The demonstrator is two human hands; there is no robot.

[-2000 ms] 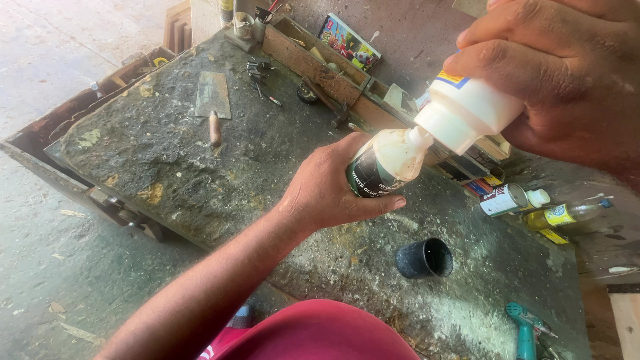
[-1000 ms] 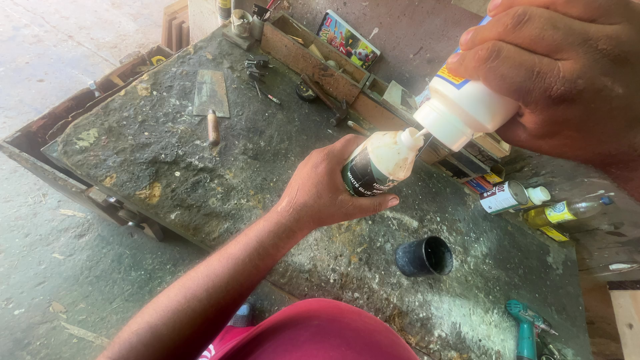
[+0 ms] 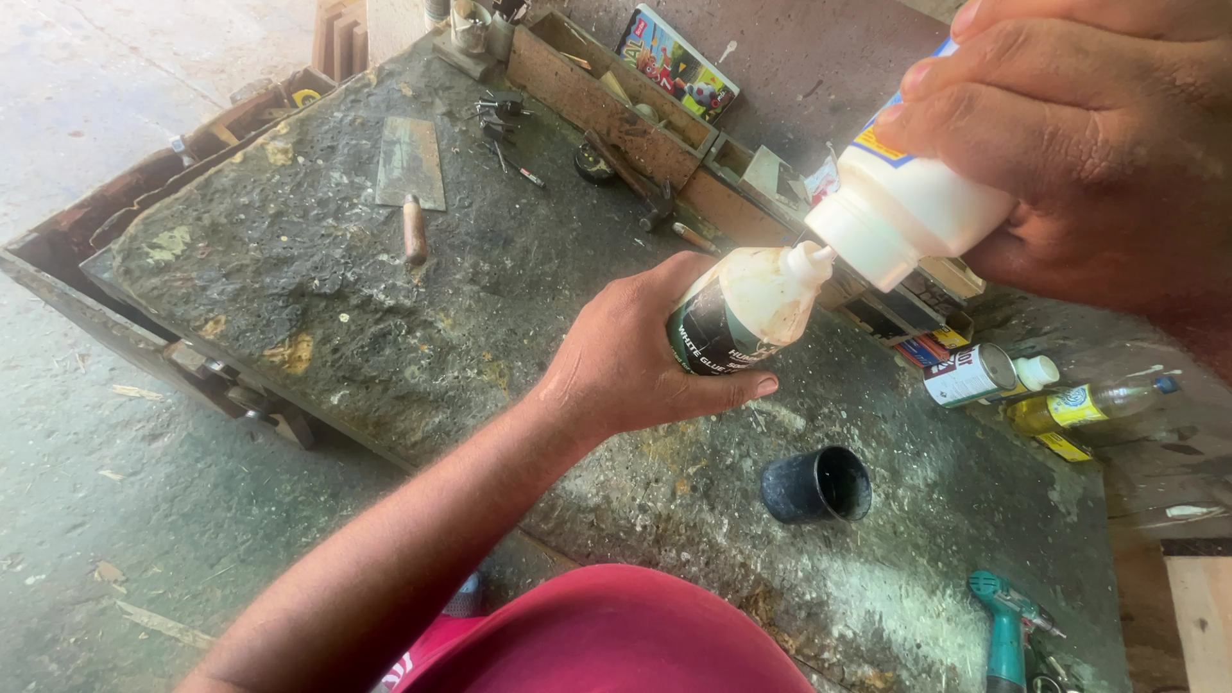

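My left hand (image 3: 640,356) is closed around a white glue bottle (image 3: 760,279) with a dark green label, held upright at a slight tilt above the workbench. My right hand (image 3: 1068,135), at the upper right, grips a larger white plastic bottle (image 3: 905,207) with a blue and yellow label, turned mouth down. White liquid or a nozzle shows between the larger bottle's mouth and the glue bottle's top; I cannot tell which. A black cup (image 3: 794,489) stands on the bench below and right of my left hand.
On the worn bench (image 3: 289,241) lie a scraper with a wooden handle (image 3: 414,231), a hammer (image 3: 626,173) and a teal cordless drill (image 3: 1008,630). Wooden trays (image 3: 606,111) line the far edge. A metal can (image 3: 972,375) and a bottle of yellow liquid (image 3: 1083,404) are at the right.
The mouth of the larger bottle has shifted slightly relative to the glue bottle's top. Both hands keep their hold.
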